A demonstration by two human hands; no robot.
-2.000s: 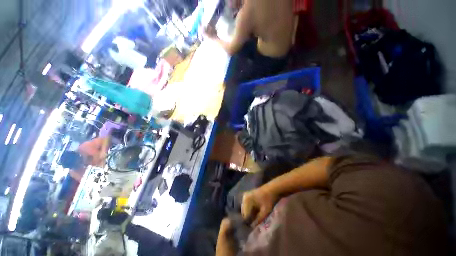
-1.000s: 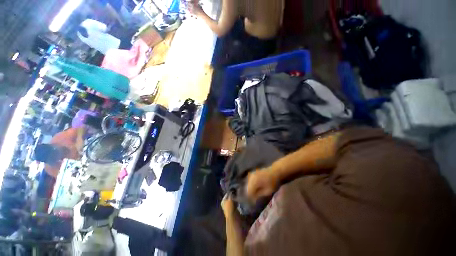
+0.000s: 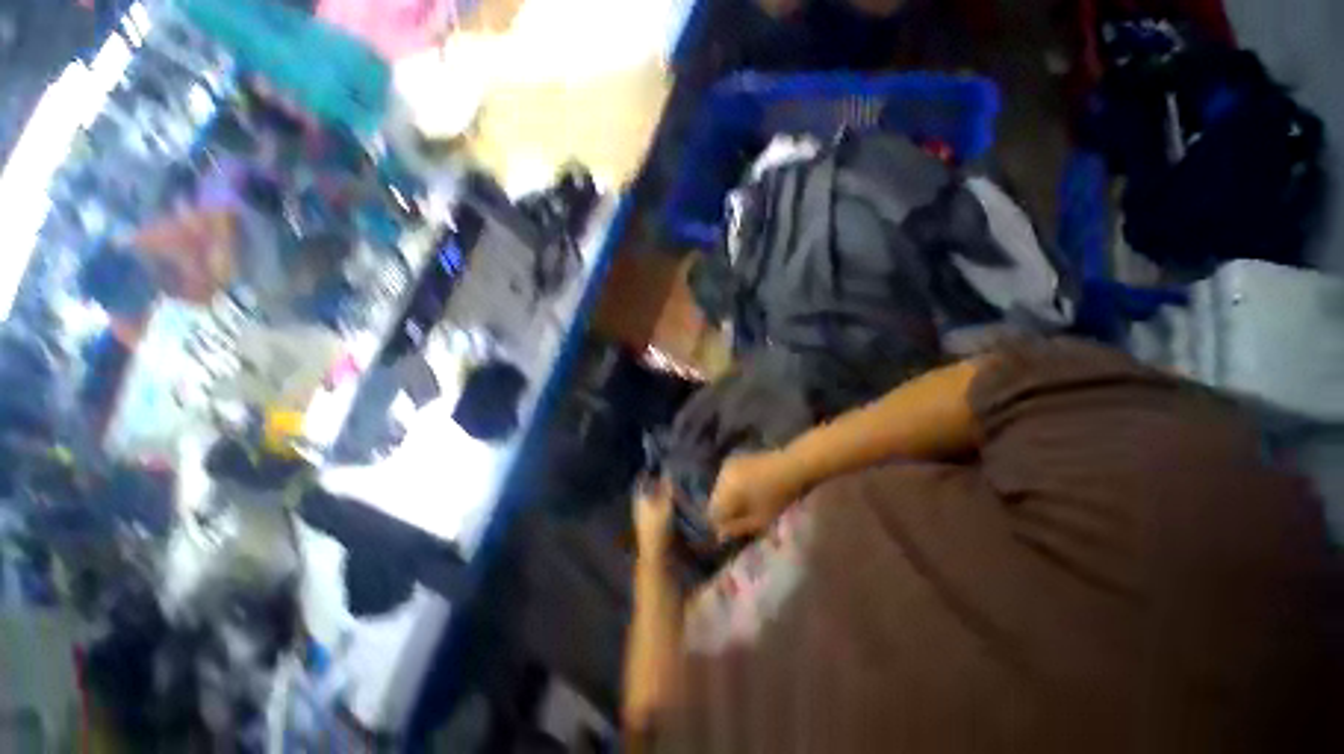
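Observation:
A dark grey garment is bunched in front of my brown shirt. My right hand is closed on its near edge. My left hand pinches its left end, a short way from my right hand, with the forearm coming up from the bottom edge. Cloth hides some fingertips, and the frame is blurred. A large heap of grey garments, with pale parts showing, fills a blue crate just beyond.
The blue-edged white machine table runs along the left with a machine head, a small dark cloth piece and a dark long shape. A brown carton stands beside it. Dark garments and white bundles are at right.
The view has shifted, so the crate and garment heap sit higher in the picture. Both hands stay on the grey garment, which is bunched slightly differently between them. The other worker is mostly out of view.

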